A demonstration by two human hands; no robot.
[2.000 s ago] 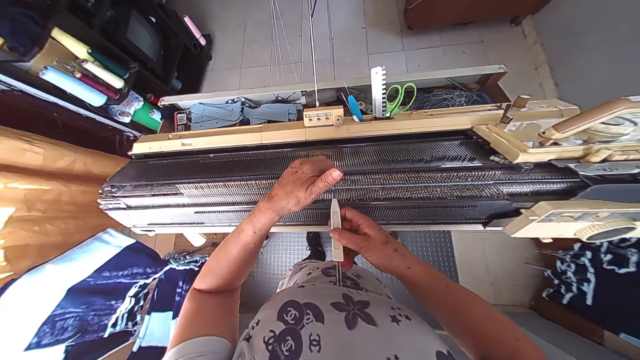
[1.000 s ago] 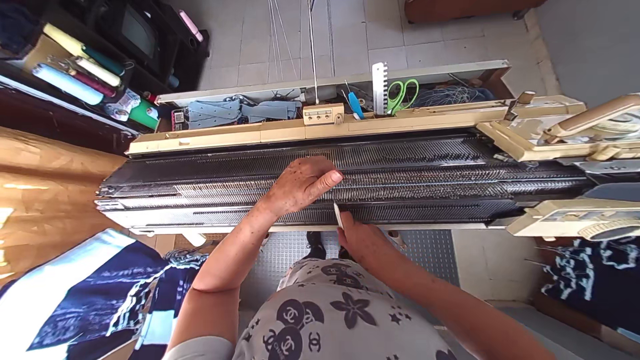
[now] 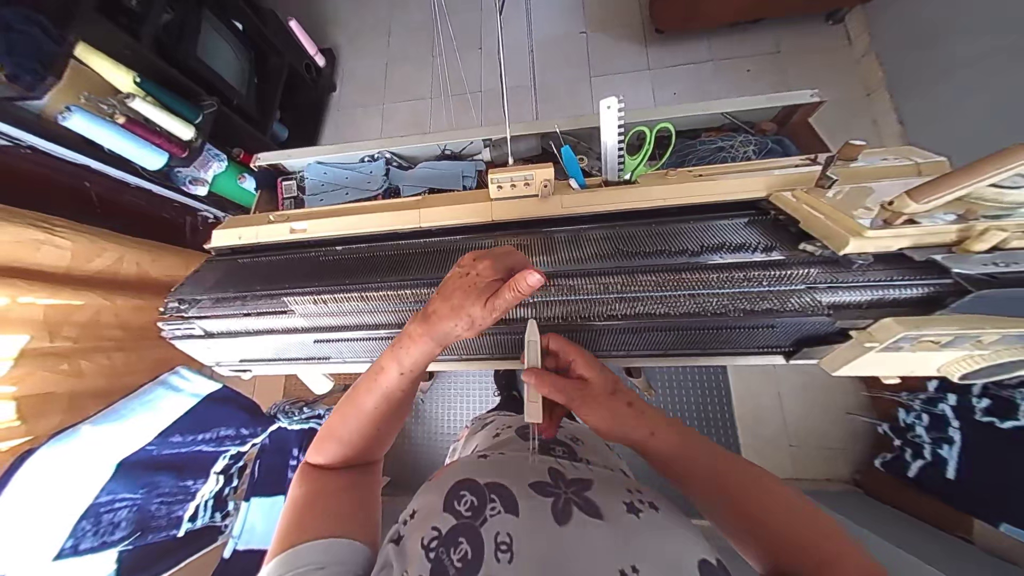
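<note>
Across the view lies a knitting machine [image 3: 688, 240] with two beds of needles. My left hand [image 3: 480, 296] rests over the needle rows near the middle, thumb pointing right; whether its hidden fingers hold anything I cannot tell. To its lower right, at the front edge of the machine, my right hand [image 3: 580, 384] grips a cream-coloured transfer tool [image 3: 533, 384]. One pointed end of the tool is directed at the needles, and thin metal prongs stick out below the hand. A cream carriage [image 3: 944, 344] sits at the right end of the machine.
Behind the machine, a tray [image 3: 752, 104] holds green-handled scissors [image 3: 646, 152], a white toothed comb [image 3: 612, 140], a blue-handled tool [image 3: 573, 166] and grey-blue pieces [image 3: 344, 182]. Yarn cones [image 3: 114, 138] stand at upper left. Knitted fabric [image 3: 168, 464] lies at lower left, more [image 3: 960, 448] at right.
The tool in my right hand turned edge-on with my knuckles up one second ago; now it shows lengthwise and upright again. My left hand has stayed in place.
</note>
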